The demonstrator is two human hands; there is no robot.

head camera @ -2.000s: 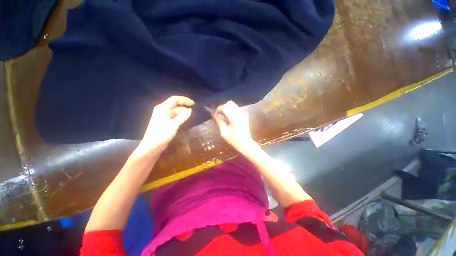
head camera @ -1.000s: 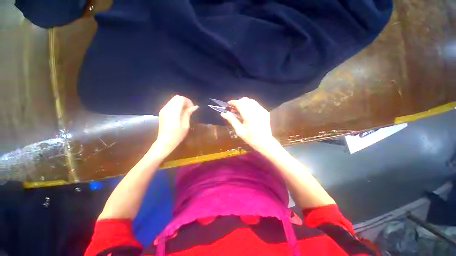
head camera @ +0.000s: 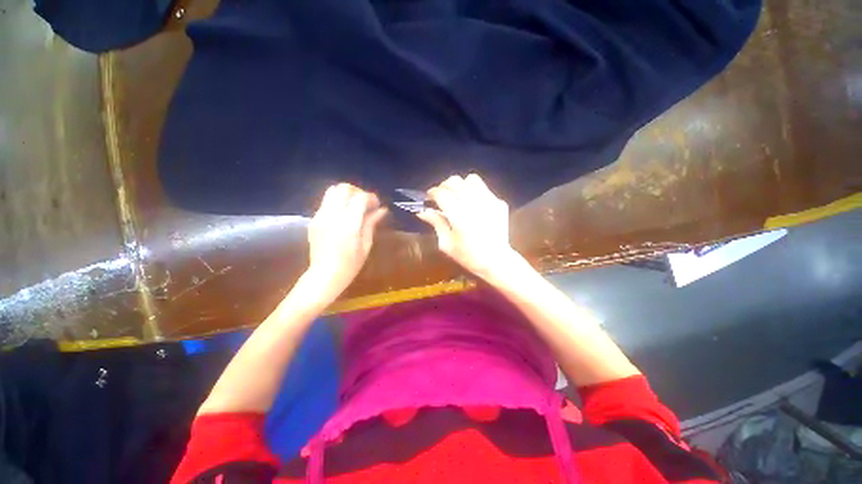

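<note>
A dark navy garment (head camera: 312, 104) lies spread on the brown table, its near edge close to the table's front. My left hand (head camera: 342, 232) is at that edge, thumb and fingertips pinched together and slightly blurred; the edge of the cloth seems held there, but any thread is too fine to see. My right hand (head camera: 470, 222) holds small silver thread snips (head camera: 411, 201), blades pointing left towards my left hand and slightly apart, just over the cloth edge. The handles are hidden in my fingers.
The glossy brown table (head camera: 662, 180) has yellow tape (head camera: 397, 294) along its front edge. Another dark cloth piece (head camera: 104, 21) lies at the far left. A white paper (head camera: 723, 257) sticks out below the table edge at right. Dark items with small shiny dots are at lower left.
The view has shifted, so table and garment sit further right in the picture. The snips now show in my right hand with blades apart, and my left hand has come nearer to them.
</note>
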